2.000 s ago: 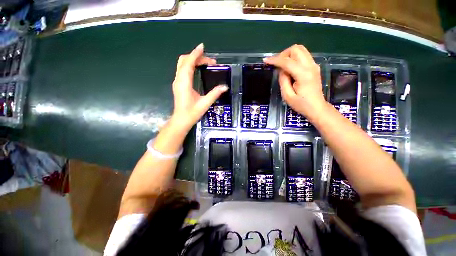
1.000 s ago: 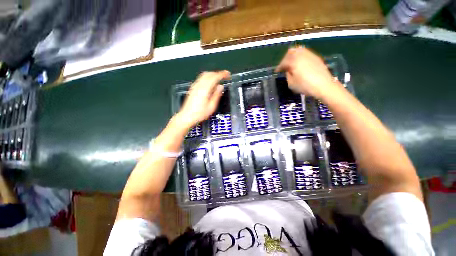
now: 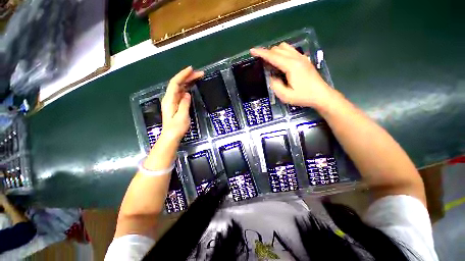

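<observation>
A clear plastic tray (image 3: 137, 118) lies slanted on the green mat, with two rows of keypad phones, screens up and keypads towards me. My left hand (image 3: 177, 104) is over the far row's second phone (image 3: 191, 125) from the left and hides its screen; its fingers reach the far rim. My right hand (image 3: 293, 76) has its fingertips by the top of a dark-screened phone (image 3: 252, 94), thumb apart, and covers much of the phone at the far right (image 3: 296, 108). Neither hand shows a lifted phone. My right forearm crosses the tray's right end.
Another tray of phones (image 3: 14, 153) is at the left edge, with a person's arm (image 3: 15, 211) below it. Crumpled grey plastic (image 3: 43, 46) lies on a white board (image 3: 89, 56) at the upper left. A brown board (image 3: 199, 20) is behind the mat. Dark hair hangs over the near edge.
The tray now appears farther left and more slanted, as the whole view has shifted. My left hand has shifted towards the tray's left part; my right fingertips are now at a phone's top edge.
</observation>
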